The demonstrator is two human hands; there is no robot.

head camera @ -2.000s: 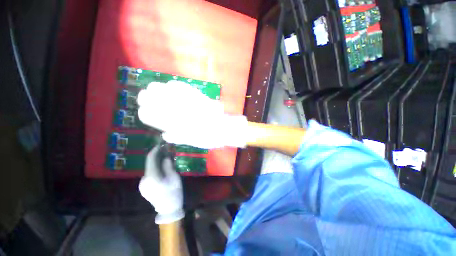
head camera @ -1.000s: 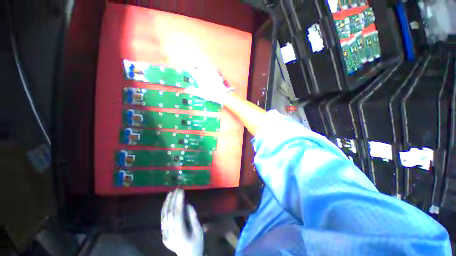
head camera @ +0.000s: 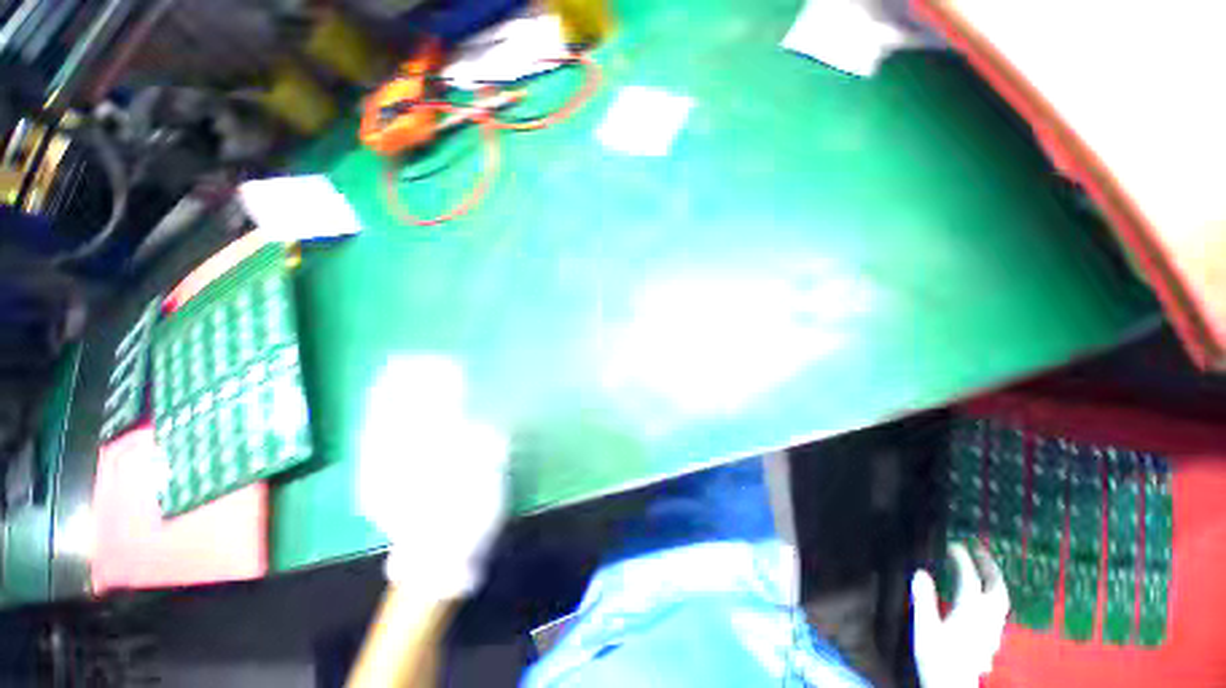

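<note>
My left hand (head camera: 433,470), in a white glove, is over the left front of the green bench. It is overexposed and blurred, so its fingers cannot be made out. A wide green circuit board panel (head camera: 231,383) lies left of it, partly on a red sheet (head camera: 215,538). My right hand (head camera: 960,616), gloved and cut off by the lower edge, is open with fingers apart beside several green board strips (head camera: 1082,538). The strips lie in a row on the red sheet (head camera: 1199,578) in the low tote at the lower right.
An orange handheld device (head camera: 401,110) with red leads lies on the green bench (head camera: 565,269), with a white paper slip (head camera: 645,120) near it. White papers lie at the left and upper right. A large pale sheet with a red edge (head camera: 1143,121) covers the right corner.
The view has swung left from the tote to the bench. My right hand has left the top strip and is open near the strips' ends. My left hand is now over the bench.
</note>
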